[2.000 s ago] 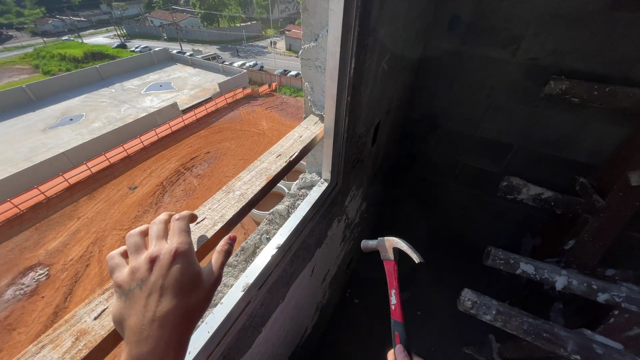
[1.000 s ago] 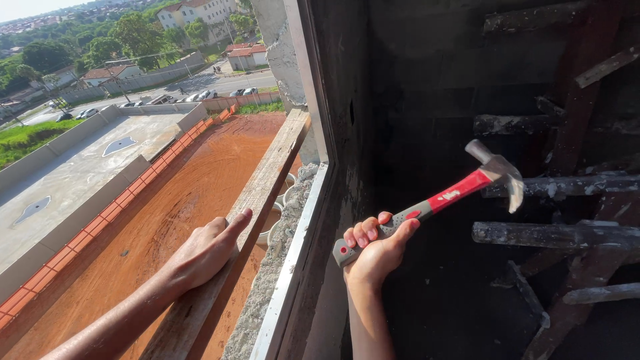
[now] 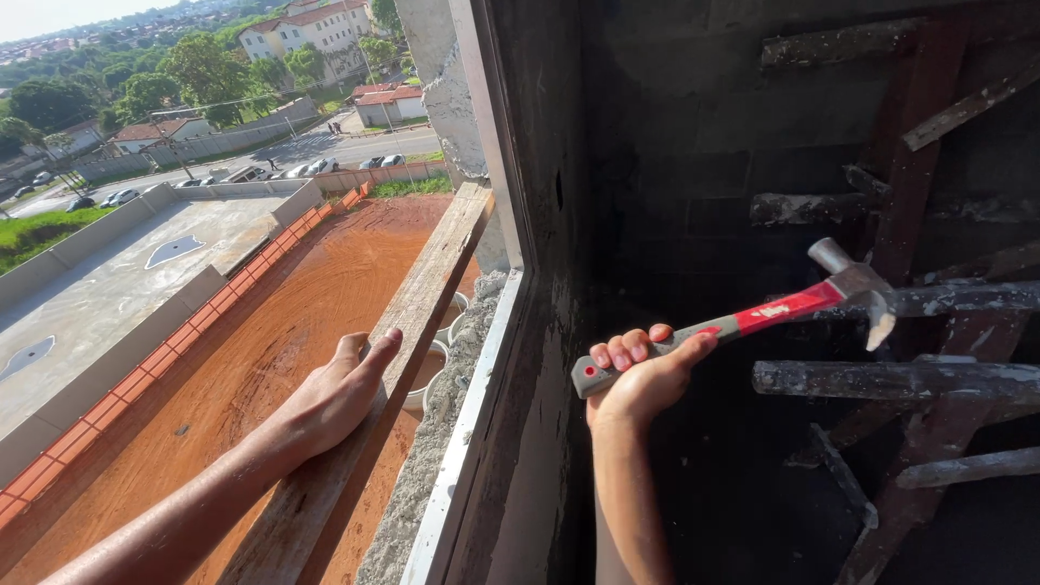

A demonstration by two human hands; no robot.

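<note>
My right hand [image 3: 642, 378] is closed around the grey grip of a claw hammer [image 3: 792, 305] with a red shaft, raised on the indoor side. The hammer's metal head points up and right, its claw downward. Outside the window opening, my left hand [image 3: 345, 390] rests on a long wooden plank [image 3: 435, 272], fingers curled over its far edge; whether it grips anything small is hard to tell. Between plank and hands runs the metal window frame [image 3: 463, 439] on a rough concrete sill [image 3: 418, 487].
White buckets [image 3: 429, 378] stand beyond the sill, partly under the plank. Wooden poles [image 3: 886, 380] and boards cross the dark room at right. Far below outside lie reddish soil [image 3: 284, 284], a concrete slab [image 3: 203, 236] and orange fencing [image 3: 203, 313].
The hammer, held low and upright two seconds ago, has come up and tilted right, with more of my right hand showing. My left hand has turned, thumb side up. The view has risen.
</note>
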